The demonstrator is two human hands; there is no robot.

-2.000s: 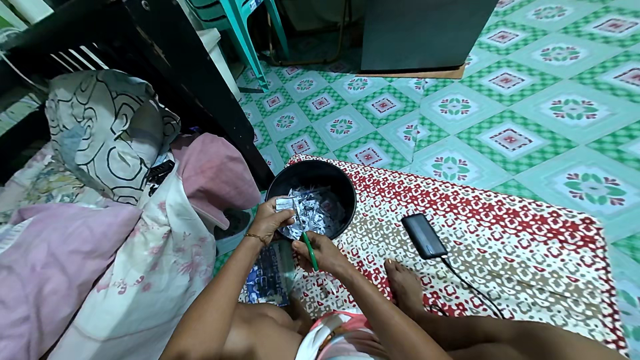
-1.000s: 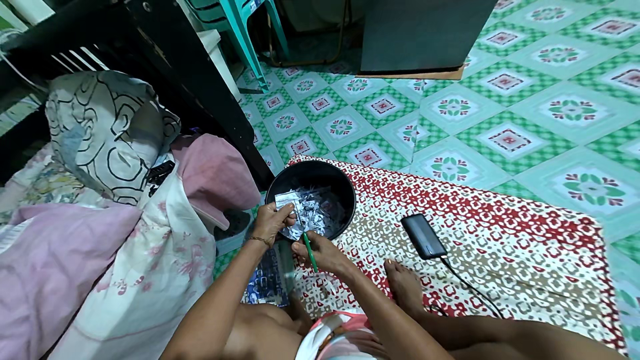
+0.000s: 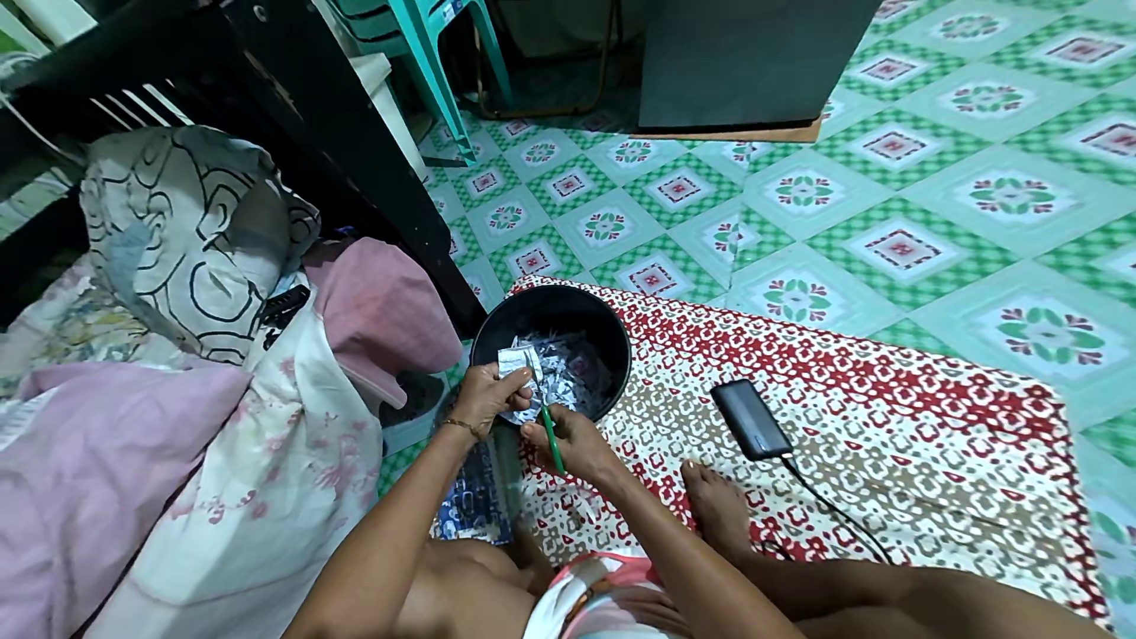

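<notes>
Over the left side of a black round bucket [image 3: 617, 346], my left hand [image 3: 490, 396] pinches a small silvery-white printed piece [image 3: 518, 362], perhaps foil or paper. Just to its right, my right hand [image 3: 572, 441] grips green-handled scissors [image 3: 552, 439], whose blades point up toward the piece and are hard to make out. Many shredded silvery-white scraps [image 3: 568, 377] lie inside the bucket beneath both hands. Whether the blades touch the held piece cannot be told.
A black power bank [image 3: 751, 420] with a cable rests on the red-and-white patterned mat [image 3: 852, 399] to the right, near my foot. A blue patterned packet [image 3: 475, 497] lies below the bucket. At left is a bed with a pink cloth [image 3: 382, 311]; teal plastic chairs [image 3: 426, 71] stand behind.
My two hands stay over the bucket's near left edge, with the piece and the scissors still held. The held piece sits at a slightly different angle.
</notes>
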